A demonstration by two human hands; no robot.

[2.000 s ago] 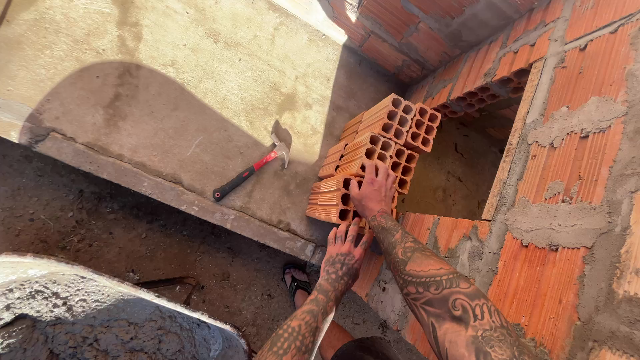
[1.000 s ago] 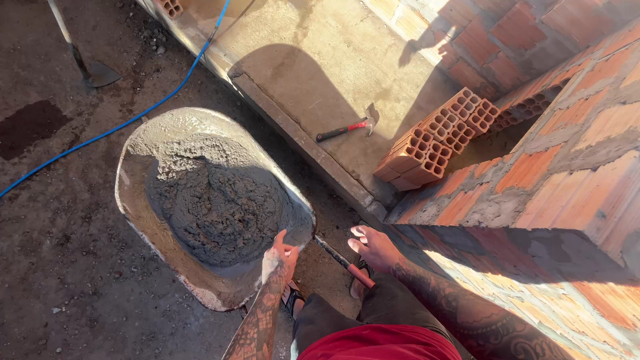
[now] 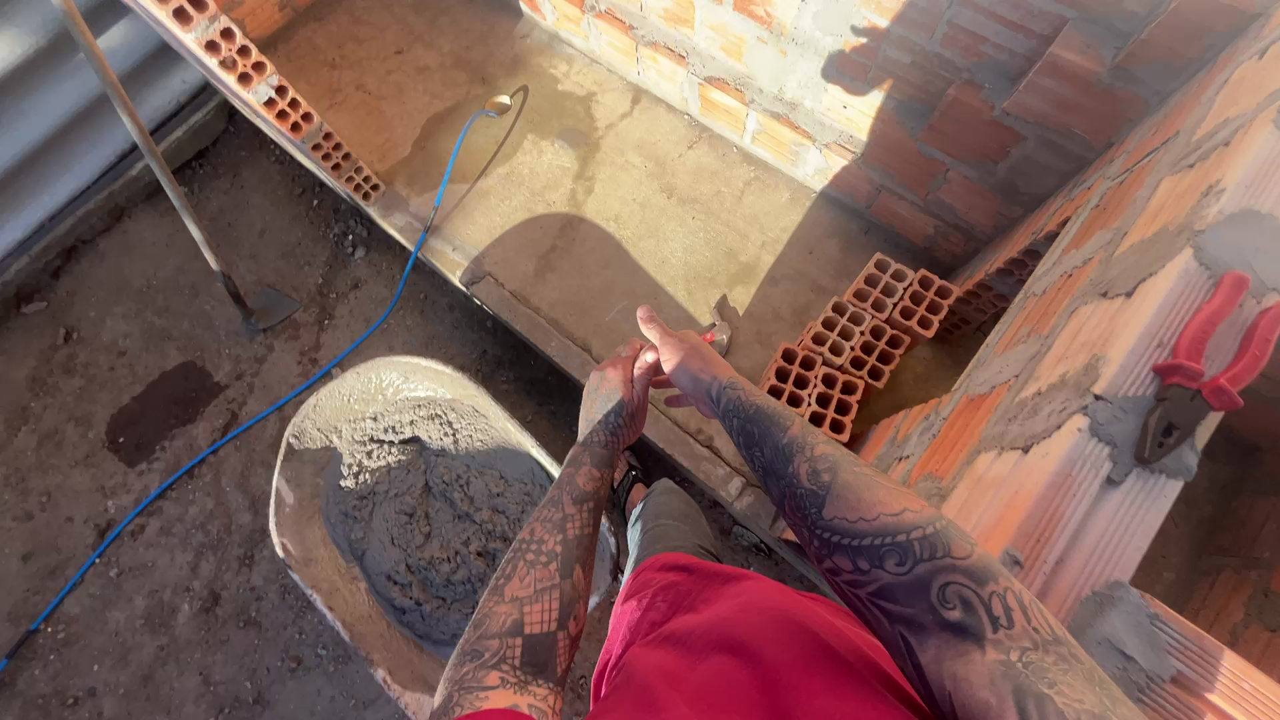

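Observation:
My left hand (image 3: 612, 393) and my right hand (image 3: 684, 362) meet in front of my body, their fingers touching, with no tool seen in either. Just behind my right hand lies a claw hammer (image 3: 717, 337) on the concrete slab, its handle mostly covered by the hand. To the right of the hands is a stack of hollow clay bricks (image 3: 835, 345). At the lower left, a wheelbarrow tub (image 3: 285, 500) holds wet mortar (image 3: 440, 530).
A blue hose (image 3: 330, 365) crosses the dirt onto the slab (image 3: 640, 150). A hoe (image 3: 265, 305) stands at the left. Red-handled pliers (image 3: 1190, 380) rest on the brick wall (image 3: 1040, 420) at the right. More hollow bricks (image 3: 285, 108) line the slab's upper-left edge.
Two seconds ago both hands were on the stacked bricks; a second ago they were apart, off the bricks. They have since come together. The view has shifted considerably.

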